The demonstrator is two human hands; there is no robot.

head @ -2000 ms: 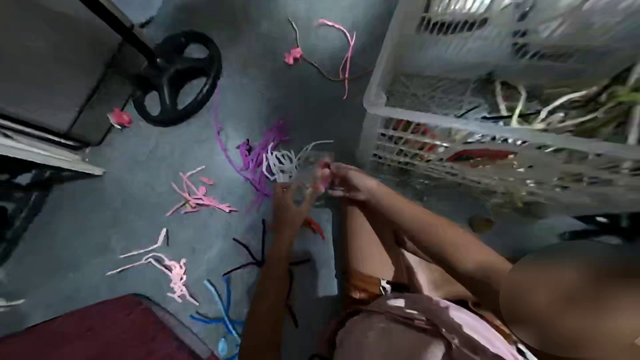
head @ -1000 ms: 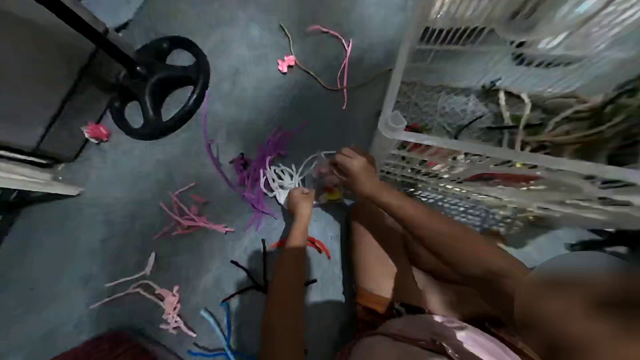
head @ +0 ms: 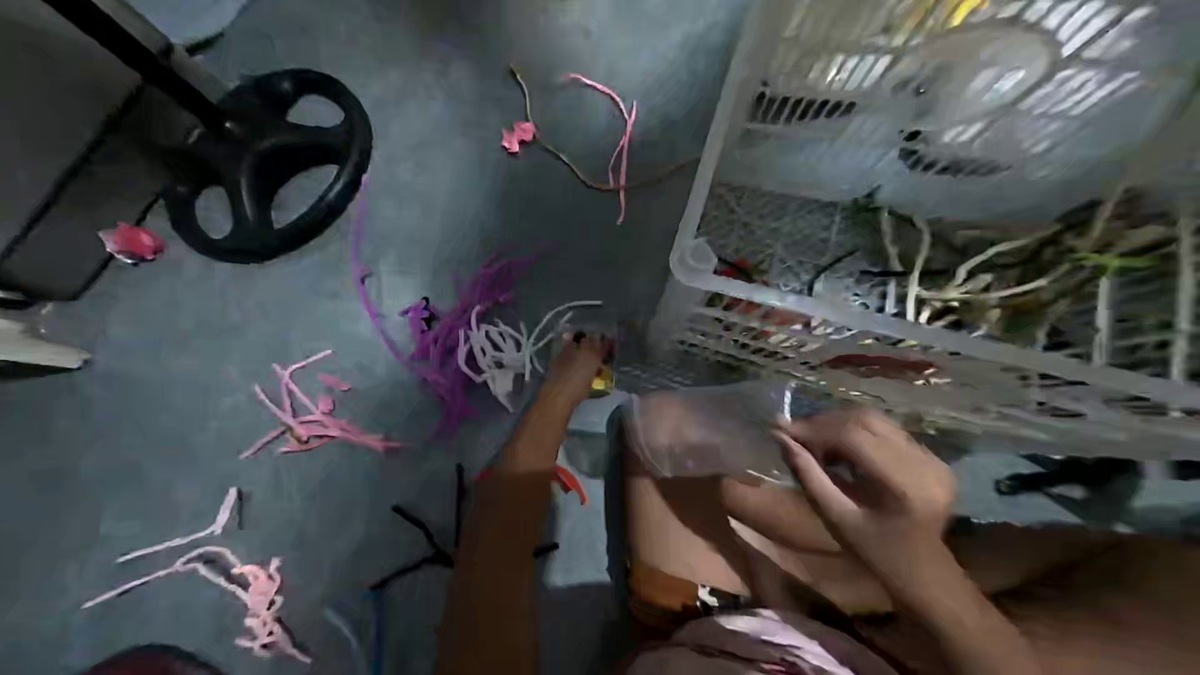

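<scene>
Pinched in my right hand [head: 872,469] is the edge of a clear plastic bag [head: 712,431], which hangs over my bare leg. My left hand [head: 586,361] is down near the floor beside white pipe cleaners [head: 497,352], its fingers over a small, blurred item with a yellow part [head: 602,379]; whether it grips that cannot be told. Purple pipe cleaners [head: 455,337] lie just left of the white ones. A red-orange piece [head: 570,484] and black pipe cleaners [head: 422,544] lie by my left forearm.
A white plastic basket [head: 694,262] holding stems stands at the right. Pink pipe cleaners [head: 314,412], pale pink ones [head: 262,600] and a pink strand [head: 623,141] lie on the grey floor. A black handwheel [head: 253,164] is at upper left, near a pink piece [head: 133,243].
My hands were close together near the white pipe cleaners; now my right hand has moved right and toward my body, with the clear bag stretched out from its fingers. My left hand stays near the pile.
</scene>
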